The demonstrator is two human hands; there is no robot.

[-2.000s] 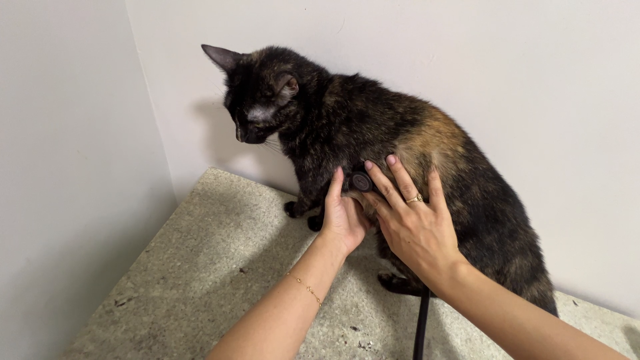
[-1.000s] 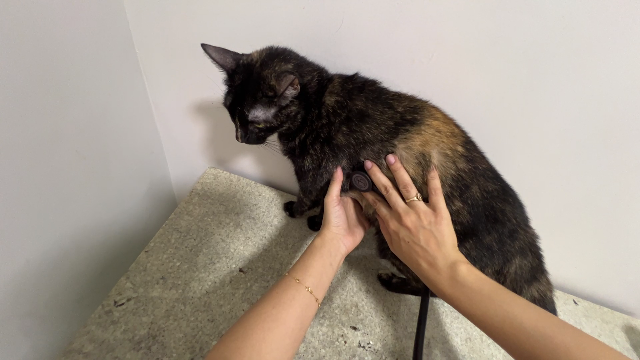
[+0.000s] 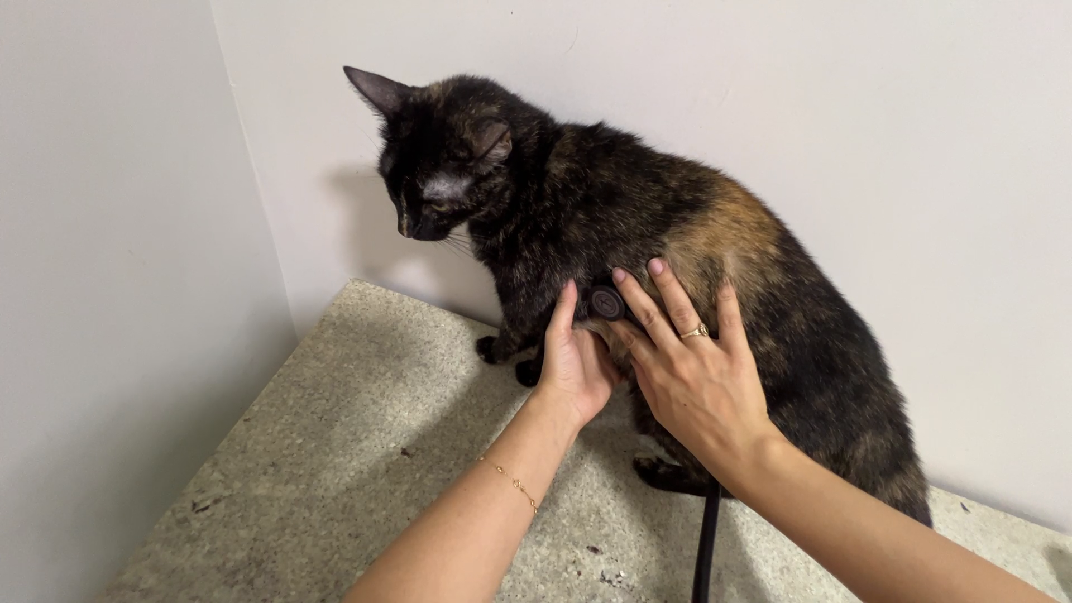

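Note:
A tortoiseshell cat (image 3: 620, 193) stands or crouches on a speckled stone-like tabletop (image 3: 335, 419), its head turned down to the left. Against its side, behind the front leg, lies the round black chestpiece of a stethoscope (image 3: 606, 303). My left hand (image 3: 578, 360) is at the lower chest, thumb up beside the chestpiece and the other fingers hidden under the body. My right hand (image 3: 699, 368) lies with fingers spread on the cat's flank, its index fingertip close to the chestpiece. Black tubing (image 3: 707, 544) runs down from beneath my right hand; its upper part is hidden.
Pale walls (image 3: 879, 126) meet in a corner at the left, and the cat's back is beside the rear one. The tabletop's left edge runs diagonally from its far corner. A few dark chips or specks (image 3: 595, 550) mark the surface near the front.

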